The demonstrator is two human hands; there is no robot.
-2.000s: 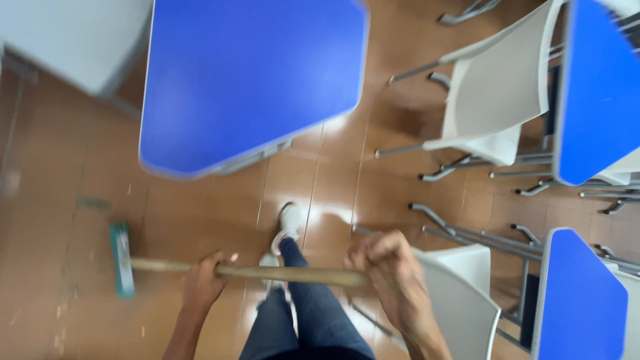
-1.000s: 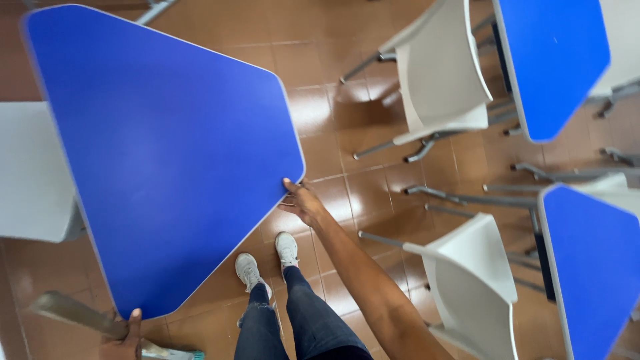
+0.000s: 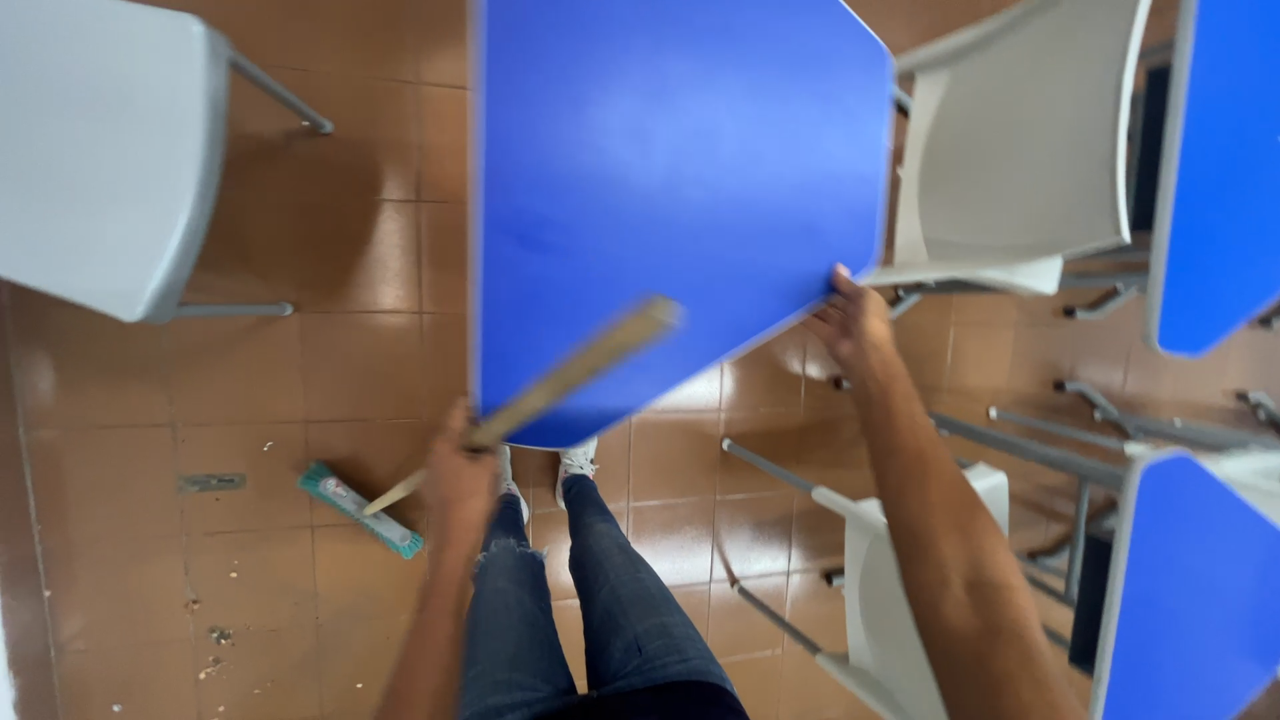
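Note:
My left hand is closed around the wooden handle of a push broom, at the near left corner of a blue desk top. The handle's free end slants up over the desk top. Below and left of the hand, the broom head, with teal bristles, rests on the tiled floor. My right hand grips the desk top's slanted right edge, thumb on top and fingers at the rim. Whether my left hand also touches the desk corner cannot be told.
A pale grey chair stands at the upper left. White chairs and more blue desks with metal legs fill the right side. Small crumbs of debris lie on the floor at the lower left, near a metal floor plate.
Two seconds ago both hands were on the broom handle; one second ago my right hand was at the desk's edge. The desk has turned since then, and the grey chair shows apart from it.

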